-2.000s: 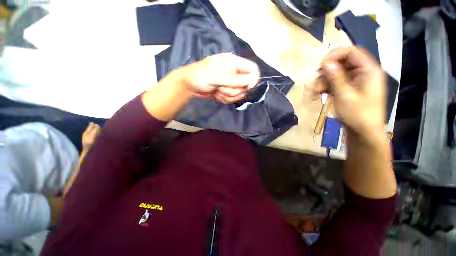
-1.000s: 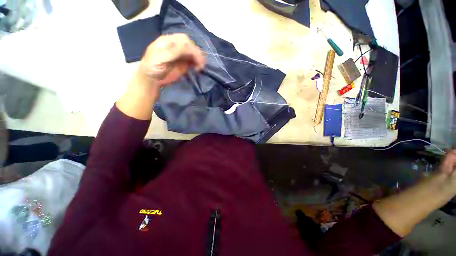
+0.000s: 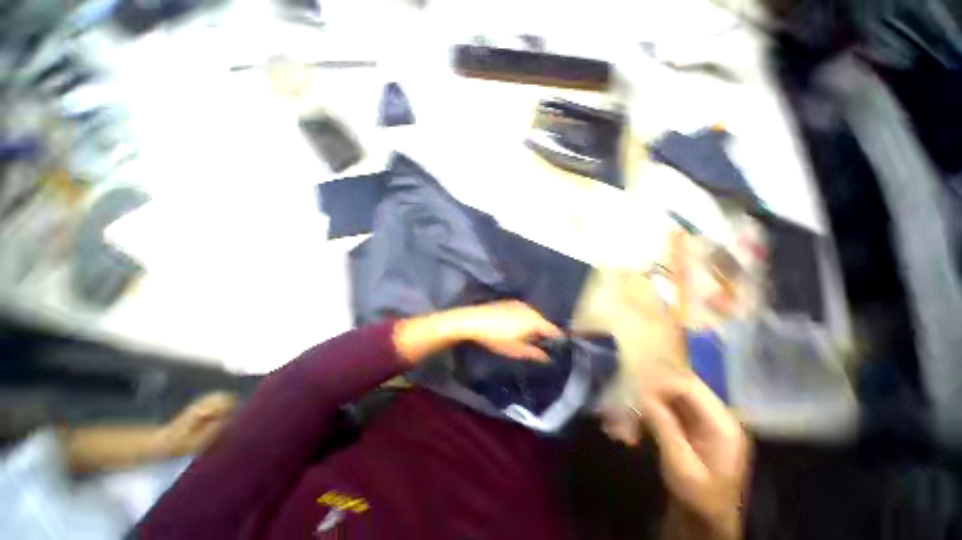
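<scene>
The dark navy garment piece (image 3: 427, 243) lies at the table's front edge, its shinier grey side up. A white curved edge strip (image 3: 570, 396) shows at its near right. My left hand (image 3: 506, 329) rests on the garment by the rounded dark opening, fingers pointing right; whether it pinches the cloth cannot be told. My right hand (image 3: 686, 422) is just right of the garment, fingers bent and blurred. A needle or thread in it cannot be made out. The whole view is blurred by motion.
An iron (image 3: 578, 137) stands on the far side of the pale table (image 3: 232, 243). A dark phone-like block (image 3: 332, 141) and cloth offcuts (image 3: 351, 204) lie beyond the garment. A blue pad (image 3: 707, 362) and gridded sheet (image 3: 786, 369) lie right. Another person's hand (image 3: 200, 422) is at left.
My right hand has come back from the far right to beside the garment. My left hand has moved right and nearer onto the opening. The view has tilted up, showing more of the table.
</scene>
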